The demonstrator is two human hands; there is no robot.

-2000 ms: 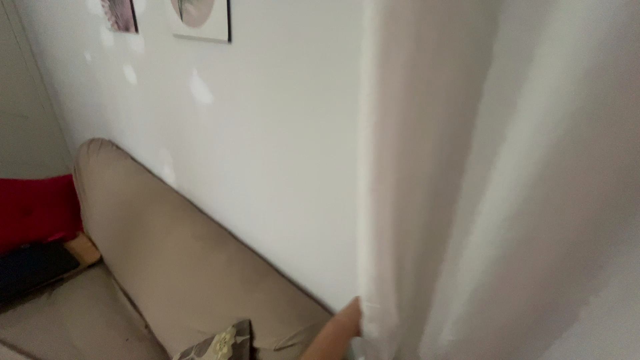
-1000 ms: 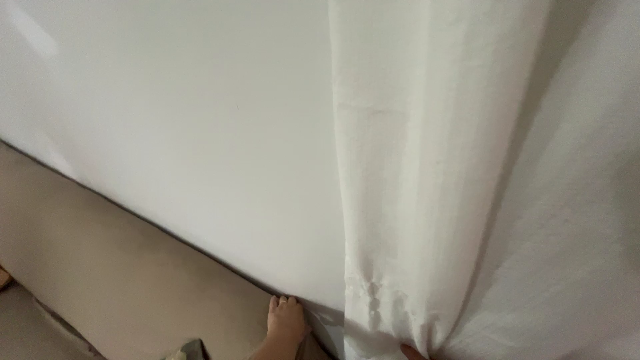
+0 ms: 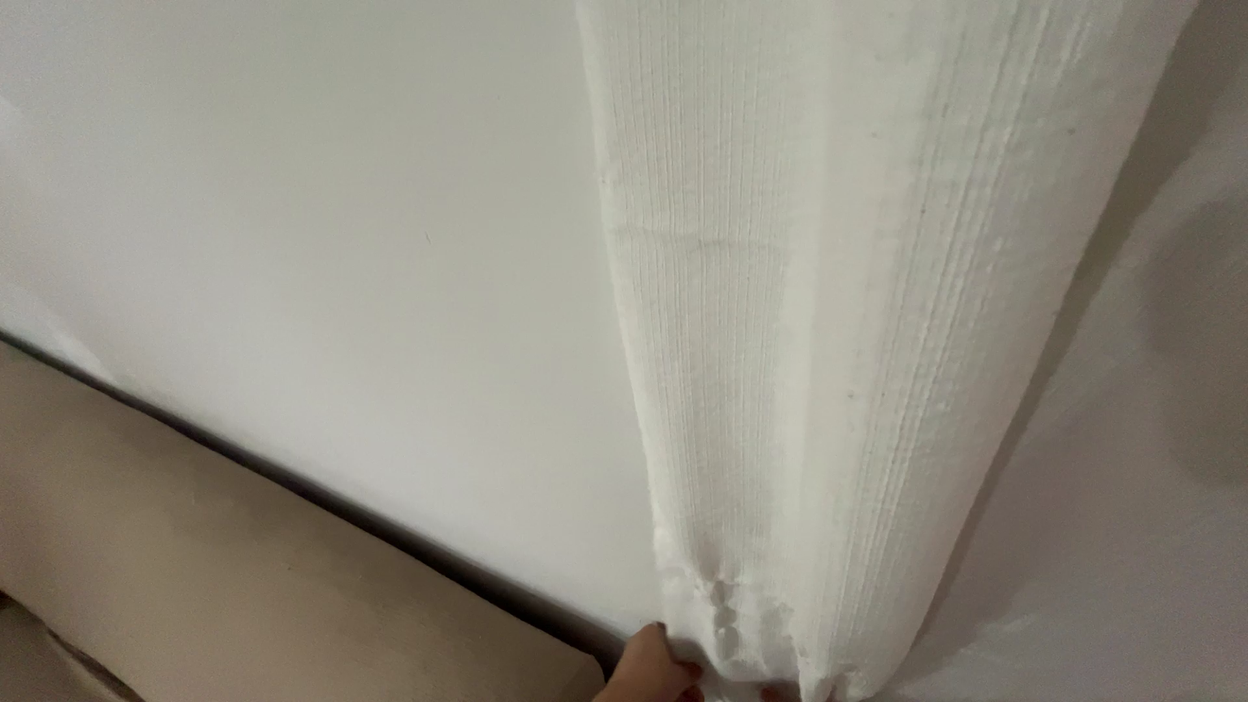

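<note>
A white textured curtain hangs from the top of the view, with its lower part gathered and creased near the bottom edge. At its lower left edge is my left hand, with bent fingers closed on the cloth. Of my right hand, only a bit of finger shows at the bottom edge, against the gathered cloth; the rest is hidden or out of view, so its grip cannot be told.
A beige-covered sofa backrest runs across the lower left, with a dark narrow gap between it and the white wall. More pale wall lies to the right of the curtain.
My left hand has moved from the top end of the sofa backrest to the curtain's lower left edge. The view has shifted toward the curtain, away from the wall pictures and red cushion.
</note>
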